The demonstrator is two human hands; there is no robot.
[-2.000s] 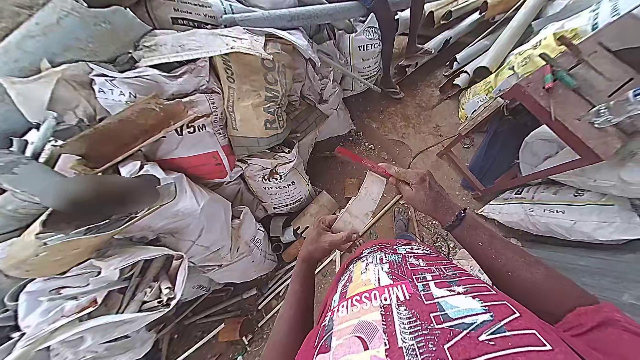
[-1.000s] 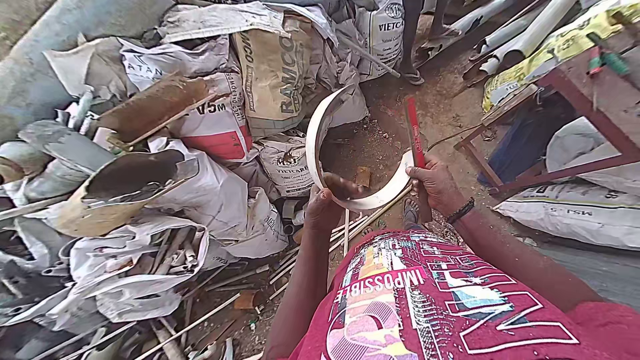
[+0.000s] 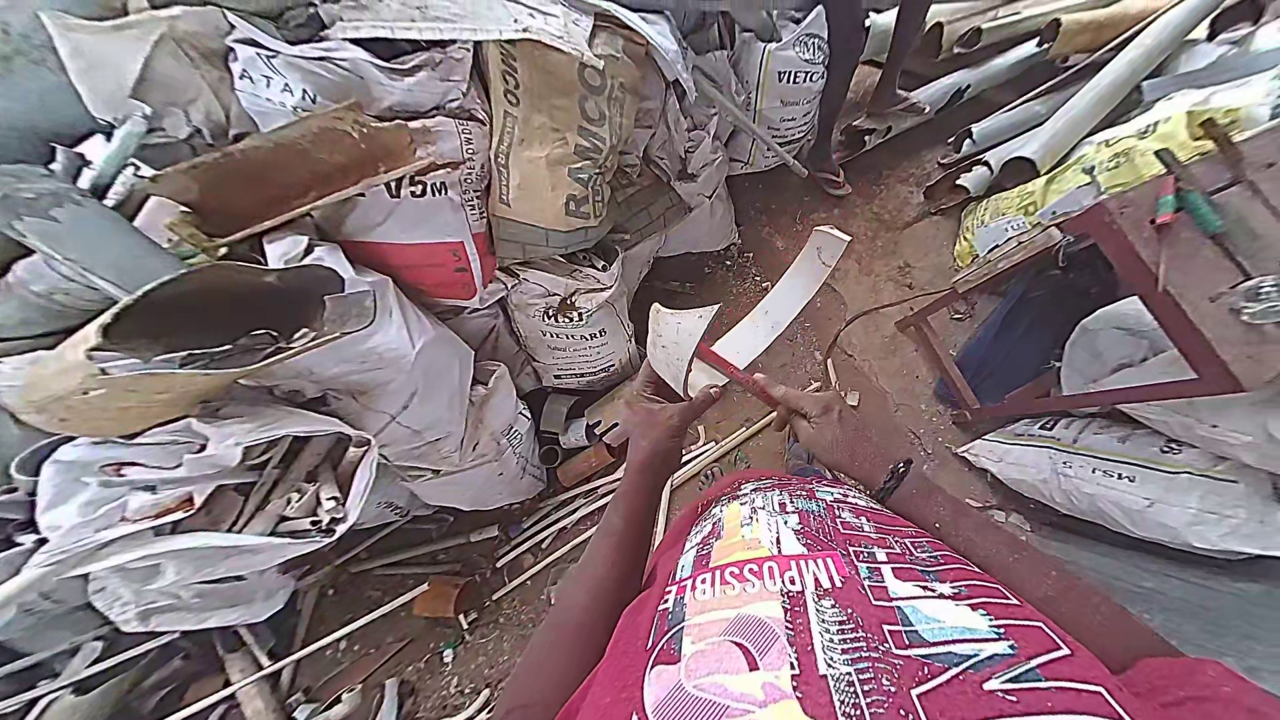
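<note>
A curved strip of white plastic pipe wall (image 3: 785, 297) is held out in front of my shirt. My left hand (image 3: 665, 415) grips its lower bend, with the thumb on top and the near end curling up beside the fingers. A red flat tool (image 3: 738, 378), perhaps a hacksaw blade or knife, lies across the strip near that bend. My right hand (image 3: 822, 420) is closed on the tool's near end, to the right of the left hand.
Filled sacks (image 3: 570, 325) and cut pipe pieces (image 3: 230, 340) crowd the left. Thin strips (image 3: 570, 520) lie on the ground below. A person's legs (image 3: 835, 95) stand ahead near long pipes (image 3: 1110, 90). At right is a reddish-brown frame (image 3: 1160, 300) with green- and red-handled tools on it.
The strip was held as a wide open loop with the red tool upright a second ago. Now the strip is turned and the tool lies slanted across it.
</note>
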